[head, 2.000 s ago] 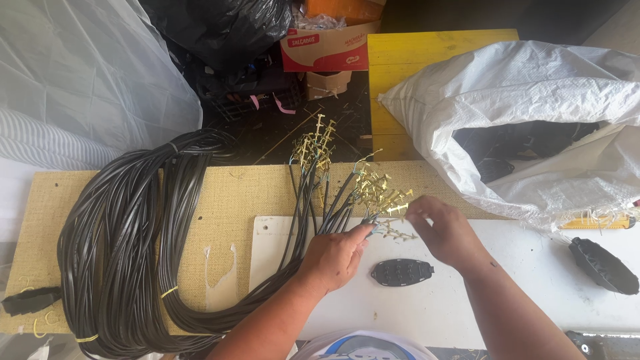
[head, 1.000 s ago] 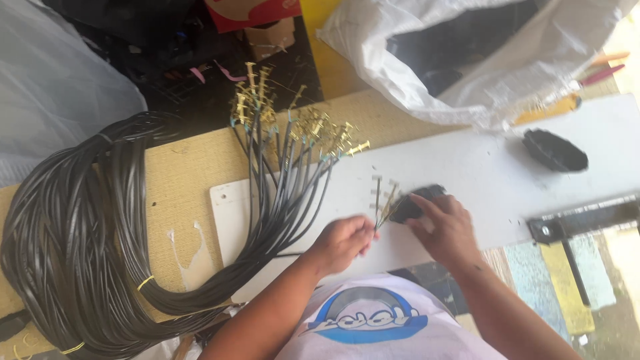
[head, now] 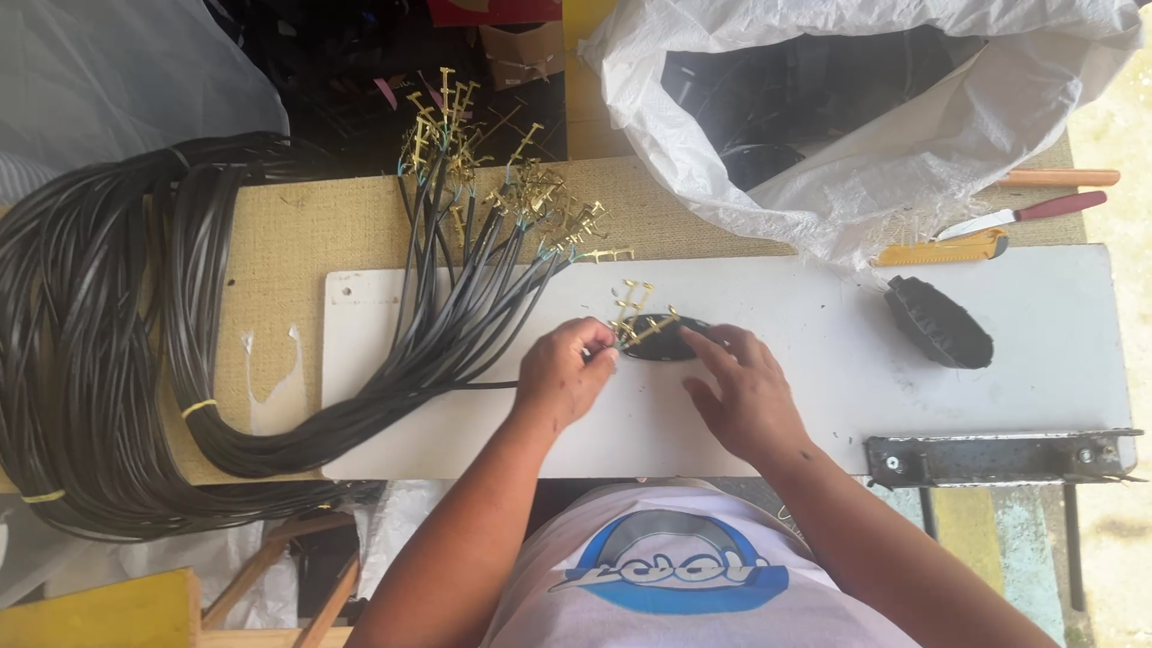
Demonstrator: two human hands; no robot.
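Observation:
My left hand [head: 569, 371] pinches the end of one black cable [head: 486, 385] between thumb and fingers. Brass contact strips [head: 643, 319] fan out from that end over a black oval plastic housing [head: 664, 344], which lies on the white board [head: 810, 378]. My right hand [head: 745, 396] rests its fingertips on the right end of the housing, with thumb apart. Left of the hands, a bundle of black cables [head: 432, 360] spreads upward, its ends bearing brass contact strips [head: 540, 198]. Another black plastic housing [head: 938, 322] lies tilted farther right on the board.
A white woven sack [head: 774, 211] holding black parts stands behind the board. Near it lie a yellow utility knife [head: 945, 247] and a red-handled knife [head: 1062, 205]. A black metal bracket [head: 999, 457] sits at the board's right front edge. Coiled black cables [head: 81, 342] cover the left side.
Two seconds ago my left hand was by the cable bundle's brass ends; it now holds one cable's end at the oval housing. My right hand has come to the housing. The view has shifted.

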